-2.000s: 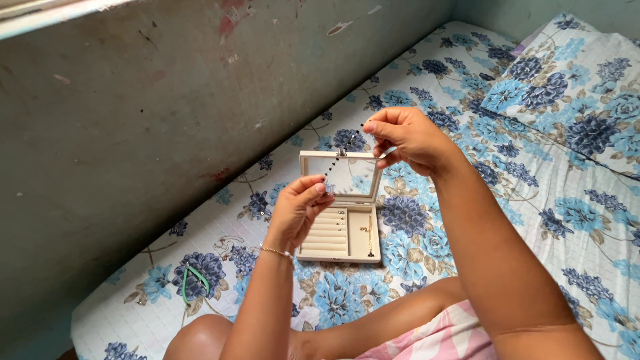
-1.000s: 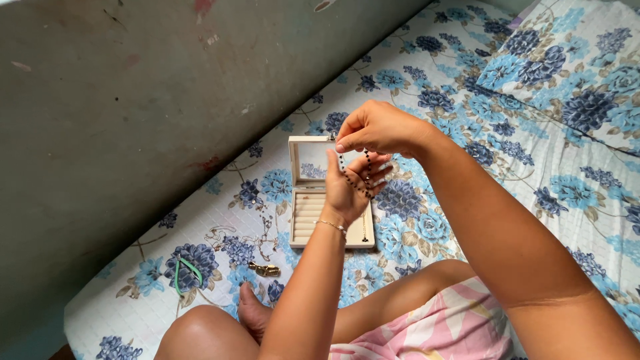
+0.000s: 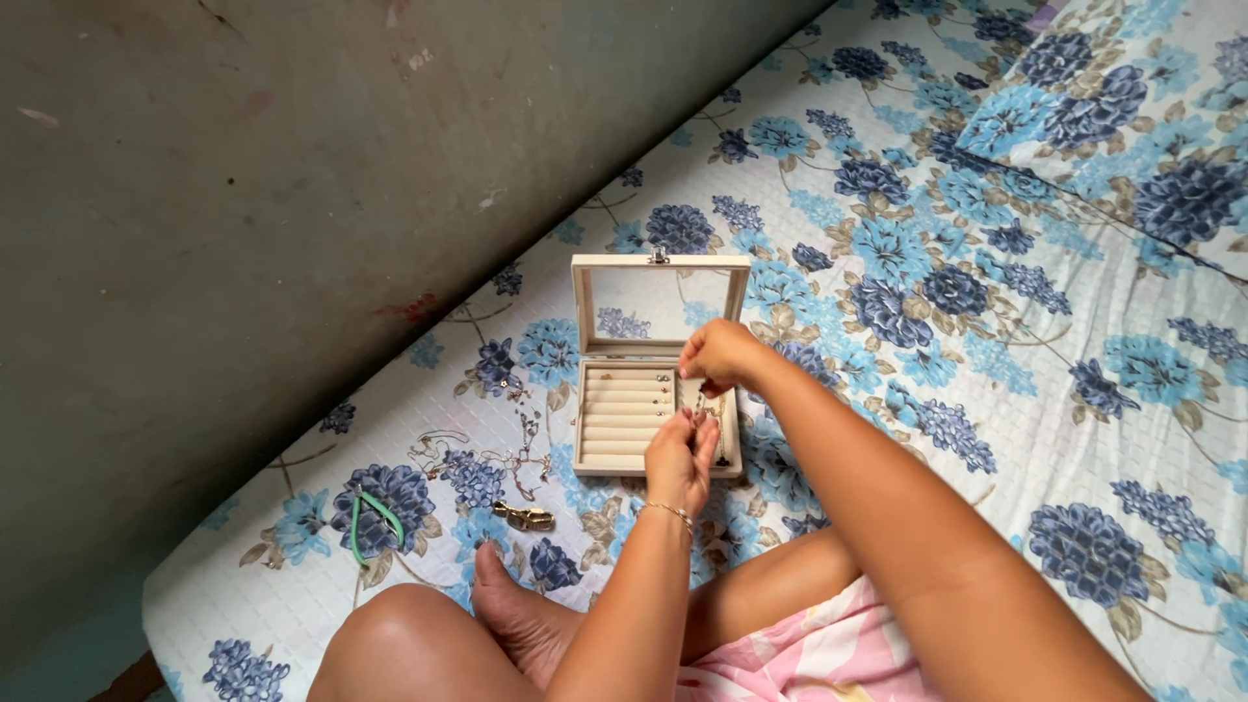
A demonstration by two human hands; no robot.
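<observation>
A cream jewelry box lies on the bed, its glass-paned lid raised. Small earrings sit among the padded ring rolls on its left side; a chain with a dark pendant lies in the right compartment. My left hand, a thin bracelet on its wrist, is over the box's front right part. Just above and to the right, my right hand pinches a dark beaded strand, which hangs down to my left fingers. Both hands hold the strand, partly hidden by the fingers.
Green-handled pliers lie on the floral bedsheet at the left. Near them are a gold-toned metal piece, perhaps a watch or bracelet, and several tangled thin chains. My bent legs are close in front, and a wall borders the bed.
Both hands have lowered toward the box's right compartment with the beaded strand. One second ago the strand was draped over my left fingers, above the box.
</observation>
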